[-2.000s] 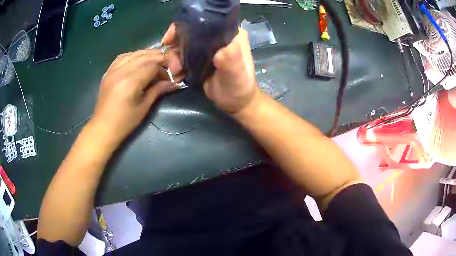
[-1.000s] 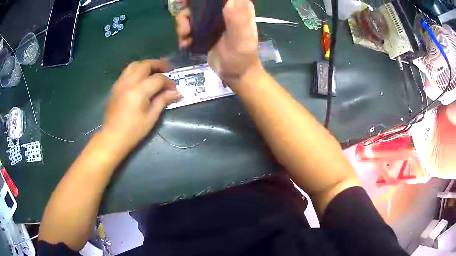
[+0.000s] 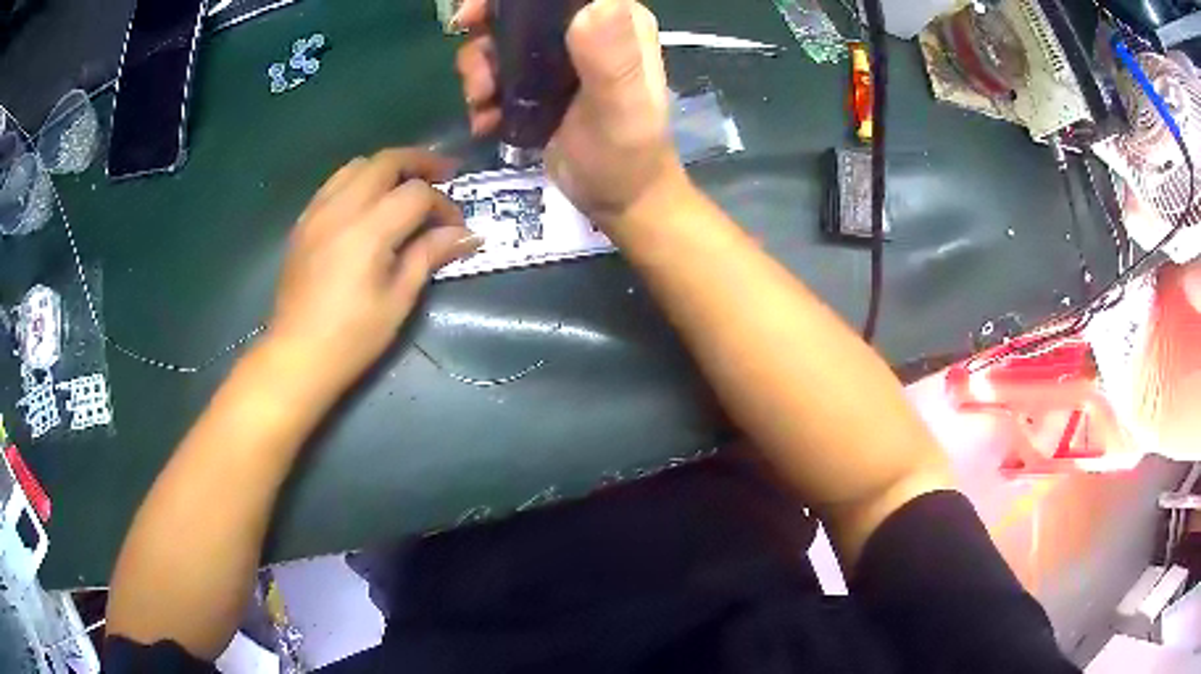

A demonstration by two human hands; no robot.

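Note:
A white phone housing [image 3: 566,227] lies flat on the dark green mat, with a blue-grey circuit board [image 3: 511,215] in its left part. My left hand [image 3: 375,244] holds the housing's left end, fingers and thumb on its edges. My right hand [image 3: 613,125] is wrapped around the black electric screwdriver [image 3: 533,73], held upright with its metal collar just above the housing's far edge. The collar hides the bit, so I cannot tell if it touches a screw. My right hand and wrist cover the housing's right end.
A black battery [image 3: 856,194] and a red-yellow screwdriver [image 3: 861,92] lie at right, beside the hanging black cord [image 3: 879,263]. A black phone [image 3: 156,86], small round parts [image 3: 296,62] and clear dishes [image 3: 73,132] are at left. Thin wire [image 3: 481,381] lies nearer me. A red stool [image 3: 1027,408] stands at right.
The screwdriver was lower and further left over the work two seconds ago, covering it. It rose away, exposing the housing and board, and has since come down slightly at the far edge.

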